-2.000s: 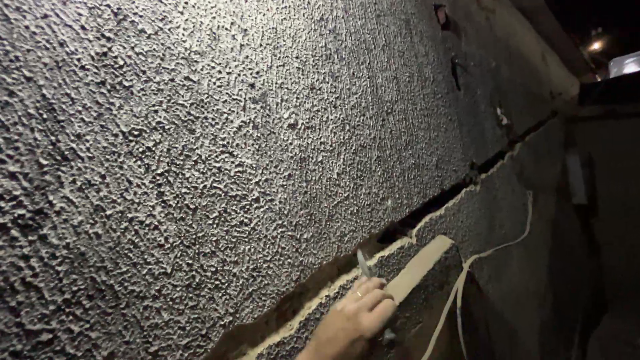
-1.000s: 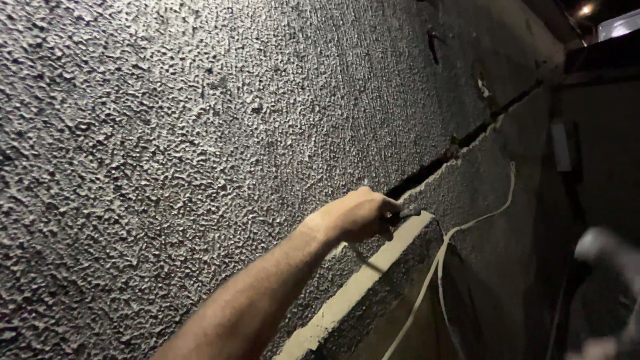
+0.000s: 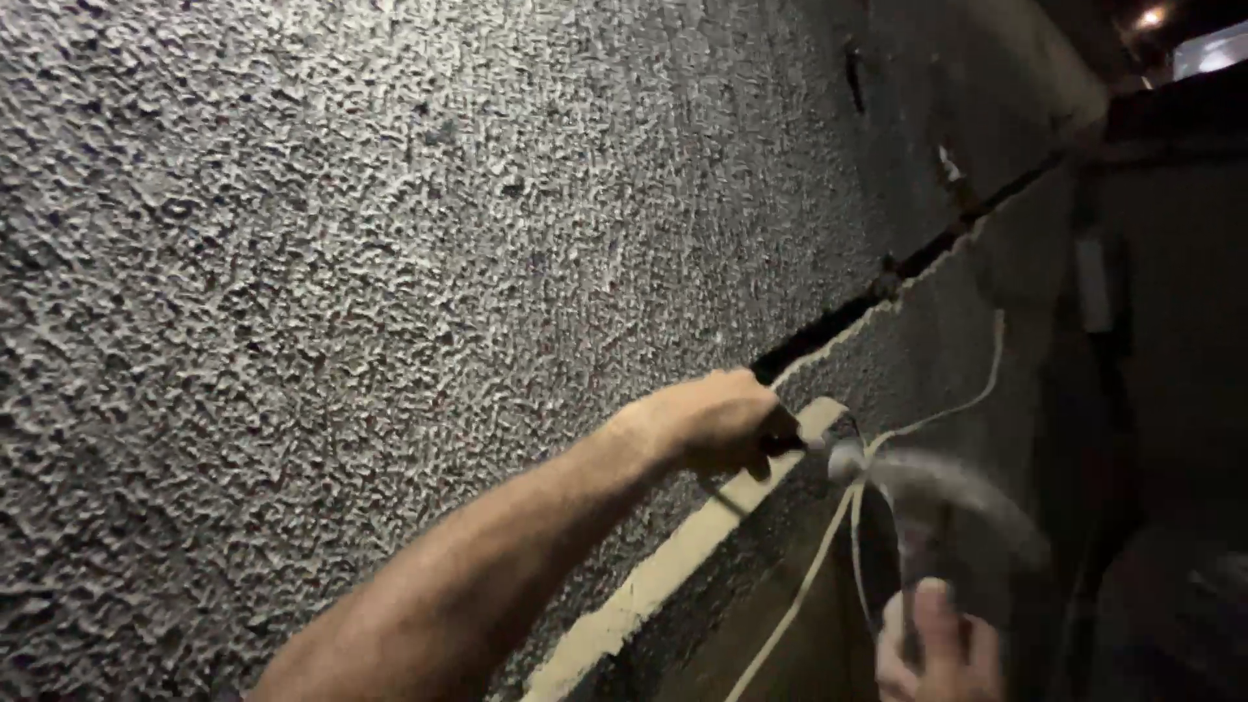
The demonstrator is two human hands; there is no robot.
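In the head view my left hand (image 3: 726, 424) is closed around a dark tool, perhaps a chisel, whose end (image 3: 790, 446) points right. It is beside a long dark groove (image 3: 829, 331) cut in the rough plastered wall (image 3: 487, 244). My right hand (image 3: 936, 643), at the lower right, grips a hammer; its motion-blurred head (image 3: 936, 478) has one end close to the tool's end. Whether they touch cannot be told. A pale smooth strip (image 3: 673, 556) runs along the wall under my left hand. The tool's far tip is hidden.
Light-coloured cables (image 3: 804, 595) hang from the wall just right of the pale strip, near the hammer. Farther along, the wall has small dark holes (image 3: 854, 76). A pale upright object (image 3: 1094, 285) stands out in the dark area at right.
The hammer has swung left toward the tool in my left hand, and my right hand has come farther into view. My left hand has stayed by the groove since one second ago.
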